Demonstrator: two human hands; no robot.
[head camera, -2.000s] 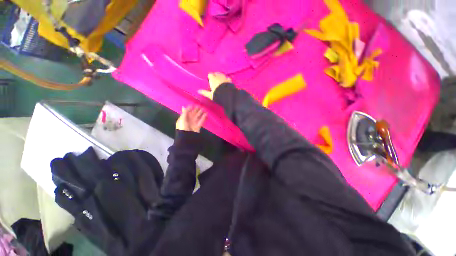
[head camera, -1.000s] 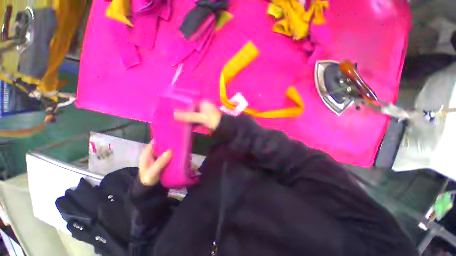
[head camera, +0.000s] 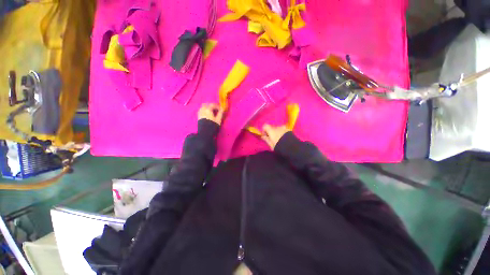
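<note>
A pink curved band (head camera: 243, 119) with pale edge lines lies on the pink table cover (head camera: 354, 139) at the near edge, in front of me. A yellow strip (head camera: 234, 78) shows on both sides of it; its middle is hidden, seemingly under the band. My left hand (head camera: 210, 113) pinches the strip's left part. My right hand (head camera: 273, 134) pinches its right part near the band's right side; the fingertips are small and blurred. The steam iron (head camera: 334, 86) rests on the cover to the right, touched by neither hand.
Magenta pieces (head camera: 144, 40) with some yellow lie at the far left. A dark piece (head camera: 187, 51) tops magenta strips beside them. A yellow heap (head camera: 271, 24) lies at the far middle. The iron's hose (head camera: 419, 95) runs off right. Dark garments (head camera: 110, 247) lie lower left; another iron (head camera: 32, 88) stands far left.
The pink band, held folded off the table's near edge a second ago, now lies on the cover. Both hands have moved onto the yellow strip. The view has turned.
</note>
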